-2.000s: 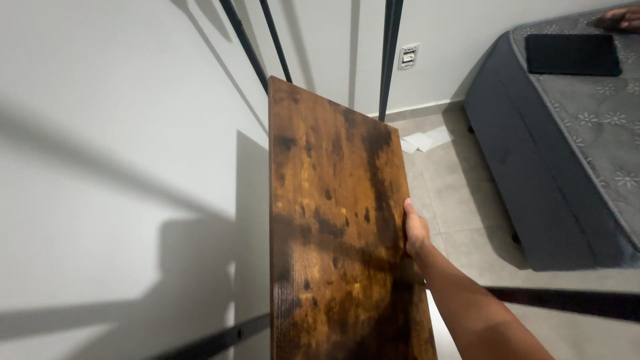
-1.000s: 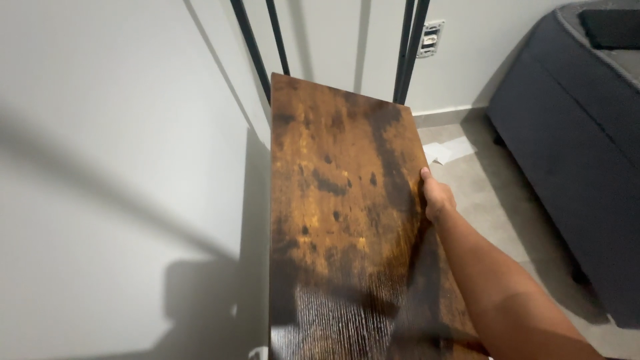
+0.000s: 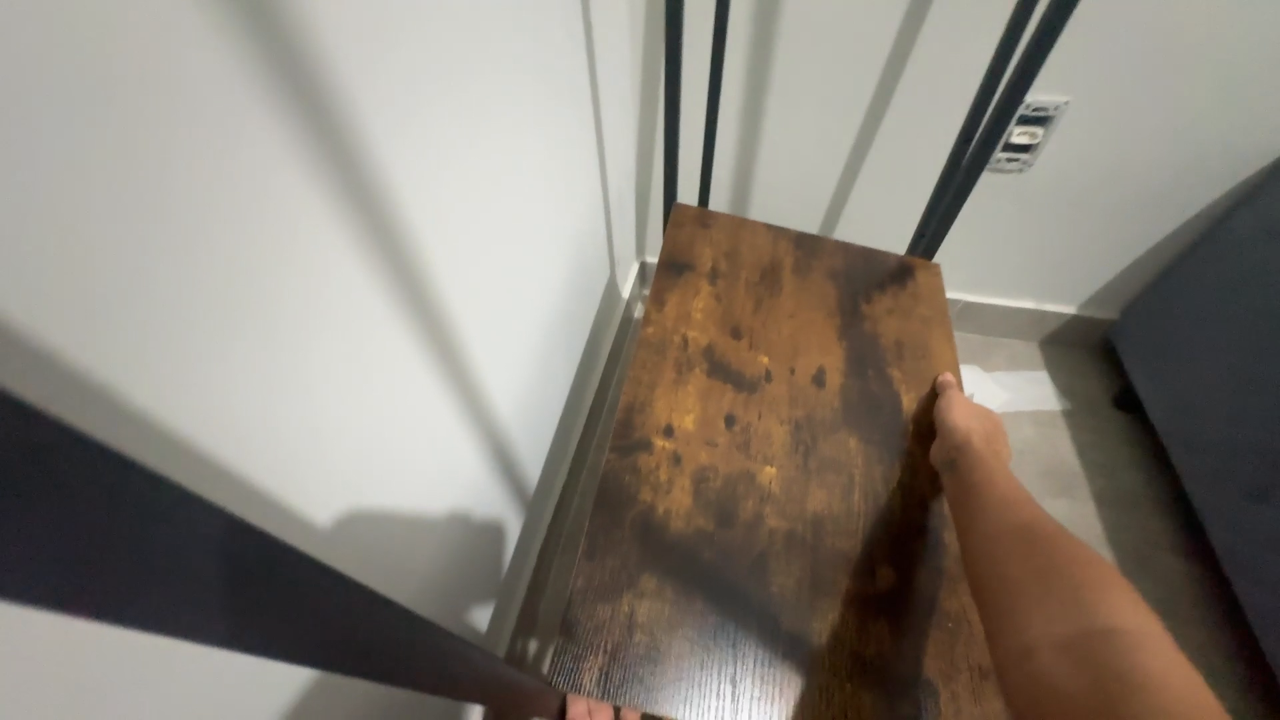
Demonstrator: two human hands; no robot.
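A brown wood-grain shelf board (image 3: 770,430) fills the middle of the head view, its far end near dark metal uprights. My right hand (image 3: 965,425) grips its right edge, thumb on top and the other fingers hidden beneath. Of my left hand (image 3: 598,709) only some fingers show at the bottom edge, at the board's near left corner beside a dark metal bar (image 3: 300,590). Whether those fingers hold the board or the bar is not clear.
White walls meet behind the board. Dark metal posts (image 3: 960,150) rise at its far end, near a wall outlet (image 3: 1028,135). A grey upholstered bed base (image 3: 1210,370) stands at right. White paper (image 3: 1020,390) lies on the tiled floor.
The board looks lower and flatter, with floor now visible along its left side. My right hand still holds its right edge. Left-hand fingers have come into view at the bottom.
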